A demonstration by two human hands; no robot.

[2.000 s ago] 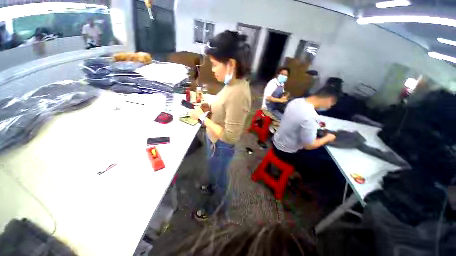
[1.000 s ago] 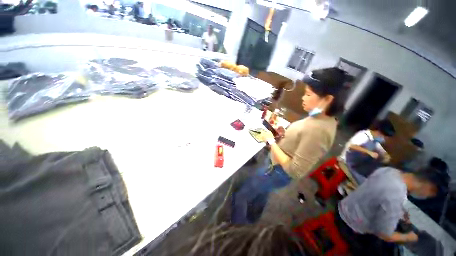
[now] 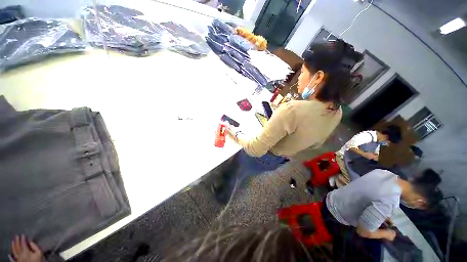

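Observation:
A dark grey jacket [image 3: 51, 169] lies on the cream-white table [image 3: 169, 153] at the left, its belted hem with a buckle [image 3: 92, 165] toward the right. A hand [image 3: 25, 250], seemingly my right hand, shows at the bottom left corner, cut off by the frame edge. Its fingers are apart and rest on the jacket's near edge, gripping nothing visible. My left hand is not in view.
Bagged garments [image 3: 125, 30] lie along the far edge. A standing person [image 3: 294, 125] at the table's right side has a hand by a red item [image 3: 221, 134] and a phone [image 3: 230, 121]. Two people sit beyond, near red stools [image 3: 322, 169].
The view has swung left and tilted, bringing in the jacket and then my hand at the bottom left. The standing person now leans over the table, reaching to the red item.

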